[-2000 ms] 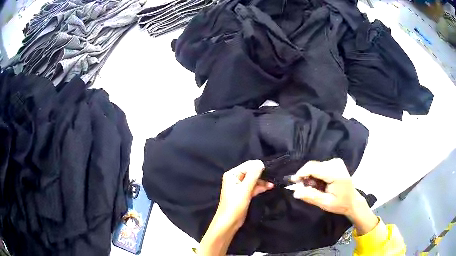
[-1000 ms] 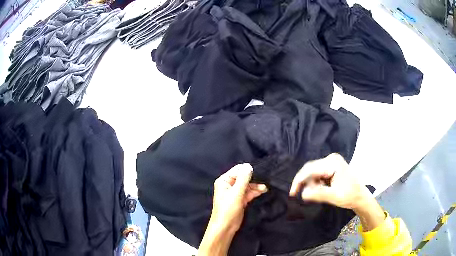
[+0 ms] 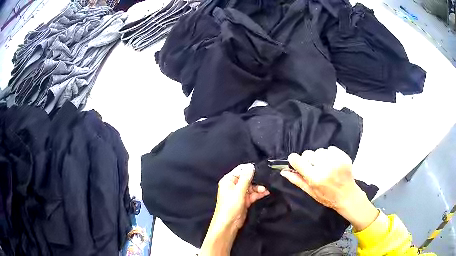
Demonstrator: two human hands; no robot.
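A black garment [image 3: 195,160] lies spread on the white table [image 3: 125,85] in front of me, its near edge hanging toward my lap. My left hand [image 3: 239,192] pinches a raised fold of it between thumb and fingers. My right hand [image 3: 322,177], in a yellow sleeve, holds small thread snips [image 3: 278,164] with the silvery blades pointing left, close to the pinched fold. Whether the blades touch the cloth or a thread is too small to tell.
A loose heap of black garments [image 3: 300,55] lies beyond the work. A black stack [image 3: 65,180] is at the left, with a blue phone [image 3: 139,235] beside it, partly cut off. Grey layered pieces [image 3: 65,55] lie at the far left. Floor with black-and-yellow tape [image 3: 440,225] shows at the right.
My right hand moved away from the fold, then came back; the snips now show slightly higher, with their blades visible. My left hand keeps its pinch. The view has shifted slightly.
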